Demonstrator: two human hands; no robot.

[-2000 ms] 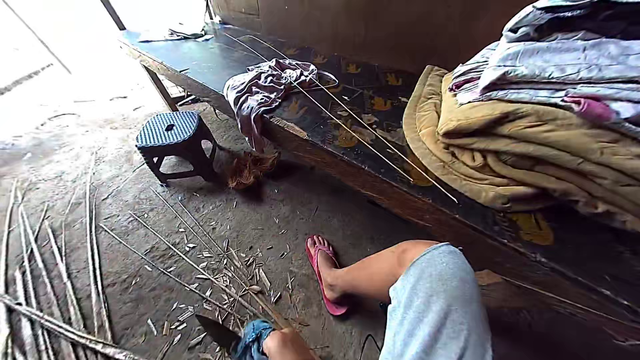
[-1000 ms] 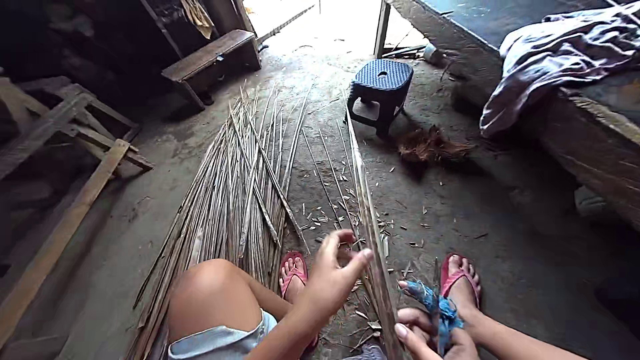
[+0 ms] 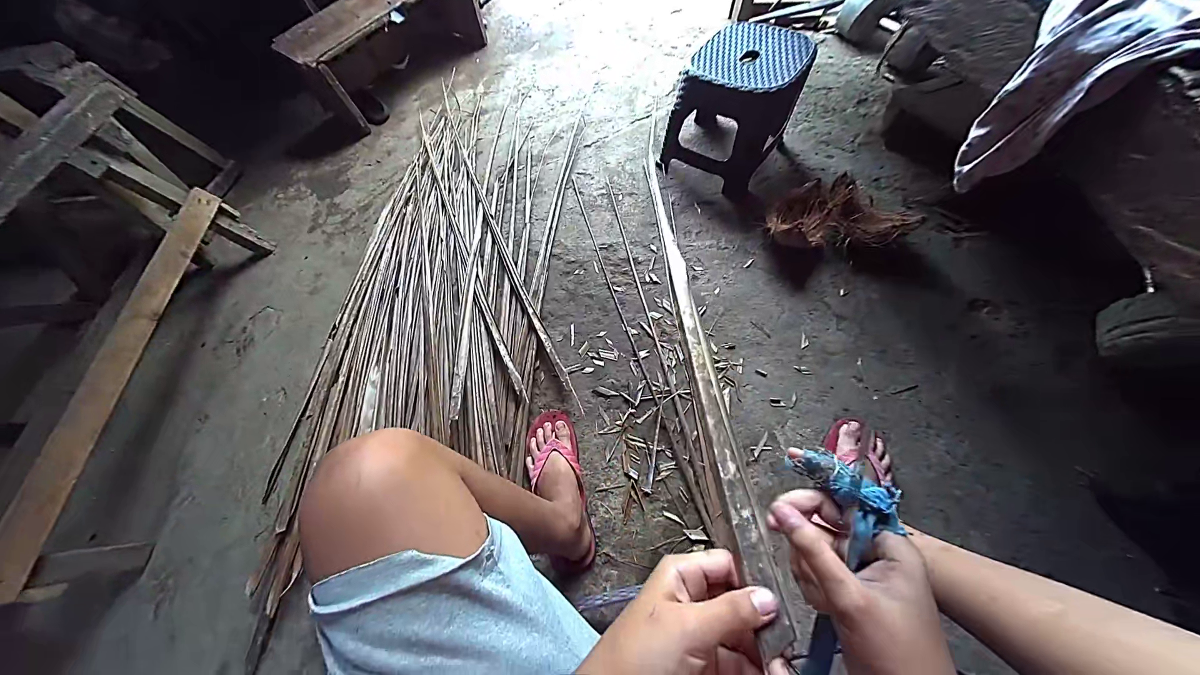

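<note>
My left hand (image 3: 698, 614) grips the near end of a long split stalk (image 3: 708, 394), which stretches away over the floor toward a dark plastic stool (image 3: 755, 58). Just right of the stalk, my right hand (image 3: 867, 572) is closed around a knife, with blue cloth (image 3: 858, 492) wrapped about a finger and the hand; a dark blade-like part shows below, partly hidden by the fingers. Thin strips (image 3: 647, 337) and small shavings (image 3: 609, 384) lie on the floor beside the stalk. Left of them a large pile of long dry stalks (image 3: 422, 309) is spread out.
A wooden frame with a plank (image 3: 112, 394) stands at the left, and a low wooden bench (image 3: 342, 33) behind. Brown fibre husk (image 3: 839, 211) lies near the stool. A draped cloth (image 3: 1059, 94) hangs at the upper right. My feet in red sandals (image 3: 558, 459) flank the stalk.
The view has swung left from the long table to the pile of stalks. My left hand, apart from the stalk with fingers spread a second ago, now grips its near end.
</note>
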